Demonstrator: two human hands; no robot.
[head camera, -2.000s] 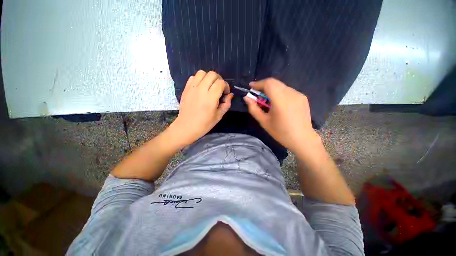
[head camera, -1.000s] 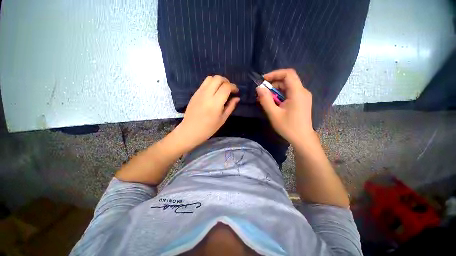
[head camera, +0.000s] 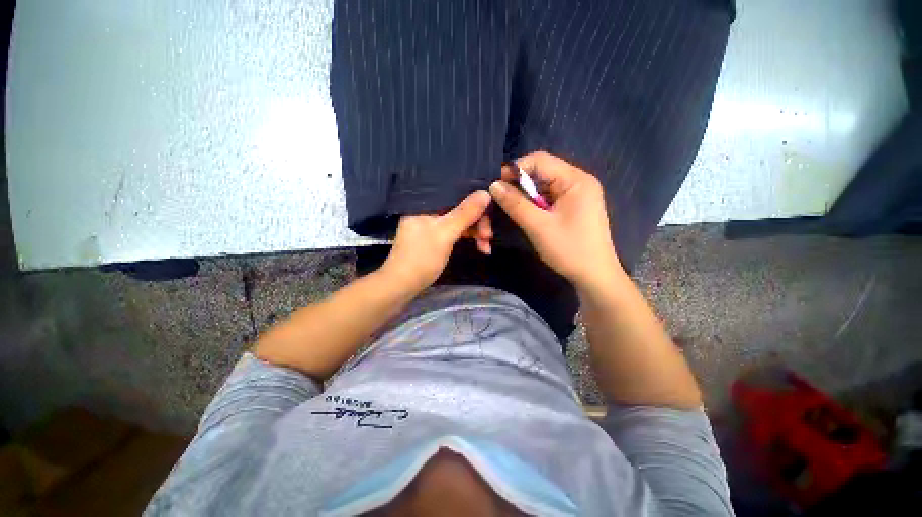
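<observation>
The dark pinstriped trousers (head camera: 435, 91) lie on the white tabletop, with their near edge at the table's front edge. My left hand (head camera: 441, 234) holds that near edge, thumb on top and fingers partly under the cloth. My right hand (head camera: 562, 214) holds the thread snips (head camera: 530, 188), white and pink with a dark tip, in its palm. Its thumb and fingertips meet the cloth beside my left thumb. Whether a thread is pinched there is too small to tell.
The glossy white tabletop (head camera: 182, 121) shows on both sides of the trousers. Dark cloth (head camera: 859, 207) hangs at the right table edge, and more shows under the left front edge. A red plastic item (head camera: 809, 434) stands at lower right on the speckled floor. Brown boxes are at lower left.
My left hand has turned and now grips the trousers' near edge, its thumb on top. My right hand has moved left to meet it, and the snips have shifted left with it.
</observation>
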